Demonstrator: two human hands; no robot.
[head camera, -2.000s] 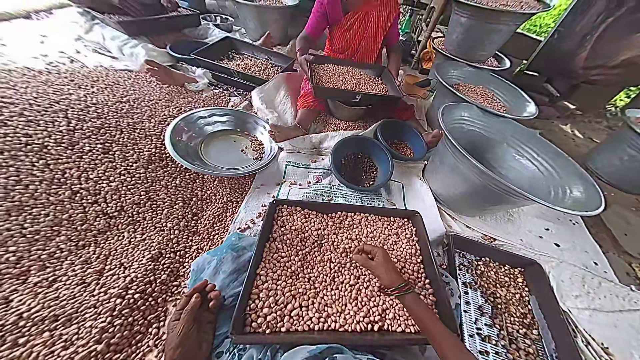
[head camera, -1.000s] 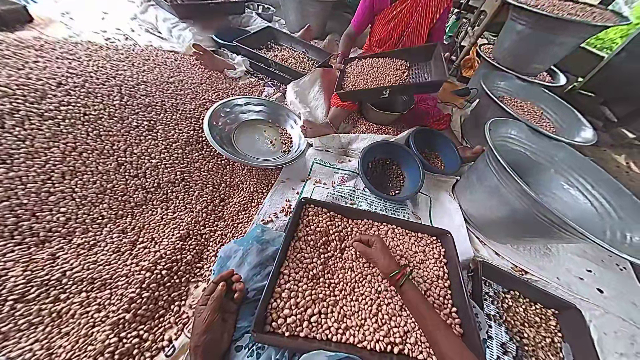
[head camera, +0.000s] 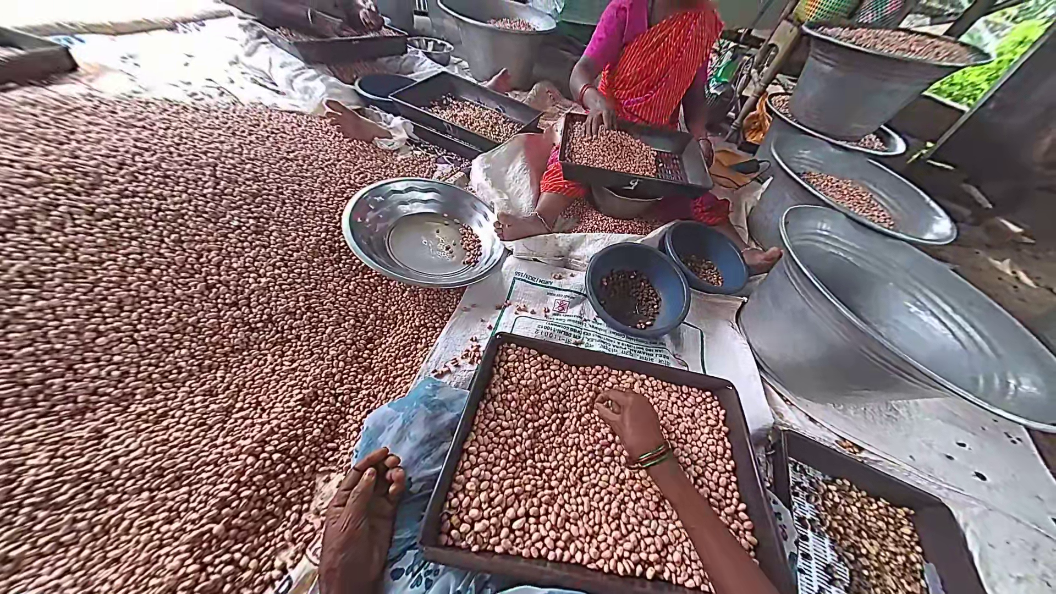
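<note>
A dark square tray (head camera: 747, 462) full of pinkish-brown nuts or seeds (head camera: 544, 470) lies before me. Over its upper right part is my right hand (head camera: 634, 422), wearing green bangles, with fingertips bent at the nuts; whether it pinches one is too small to tell. My left hand (head camera: 363, 503) rests palm up left of the tray, fingers curled, near a blue plastic sheet (head camera: 417, 425); its contents cannot be made out. Beyond the tray, two blue bowls (head camera: 637, 328) (head camera: 726, 289) hold small dark pieces. A shiny metal basin (head camera: 371, 247) with some pieces stands to their left.
A large nut heap (head camera: 181, 330) spreads along the left. At right stand metal tubs (head camera: 817, 338) and a smaller dark tray (head camera: 945, 528) of mixed pieces. Opposite sits a co-worker (head camera: 660, 66) with a tray (head camera: 619, 183); more trays and another person's hands are farther back.
The co-worker's tray, level and full two seconds ago, now shows nuts gathered on one side and a hand at them. My right hand stays over my tray.
</note>
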